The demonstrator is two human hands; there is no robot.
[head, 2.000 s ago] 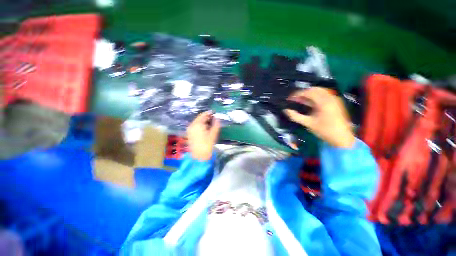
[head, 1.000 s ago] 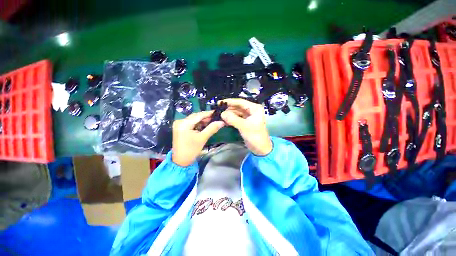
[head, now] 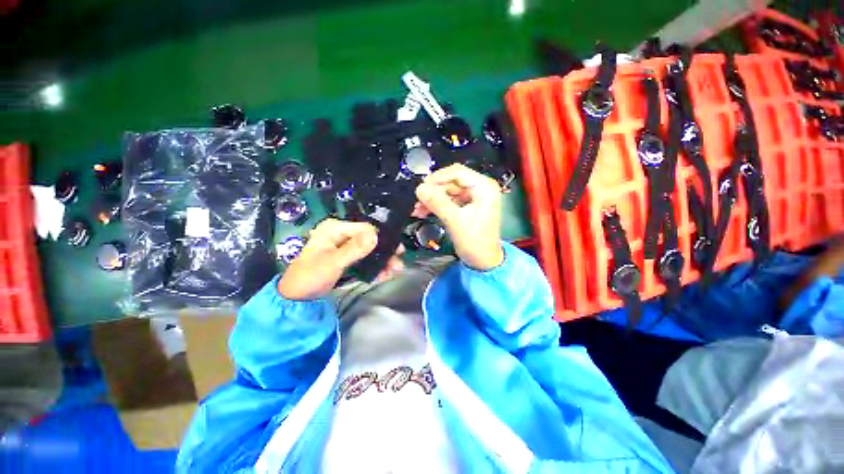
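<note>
A black strap [head: 392, 233] runs slantwise between my hands near the bench's front edge. My left hand [head: 328, 257] pinches it at its lower left side. My right hand [head: 465, 211] is curled with thumb and finger together near its upper end; whether they hold anything is hidden. A round watch head [head: 428, 234] with a small orange spot shows just below my right fingers; I cannot tell if it is held. Behind lies a dark heap of black straps [head: 356, 143] with a white strip [head: 424, 98] on it.
A clear strap bag [head: 197, 223] lies left of centre, with loose watch heads [head: 291, 176] around it. Strapped watches [head: 651, 150] lie across red trays [head: 546, 190] at right. Another red tray [head: 20, 250] is at far left, a cardboard box [head: 143, 363] below the bench edge.
My hands have moved apart, and the black strap now shows between them. The whole view has shifted, so the bench things sit further left. The earliest frame is blurred, with my hands wide apart.
</note>
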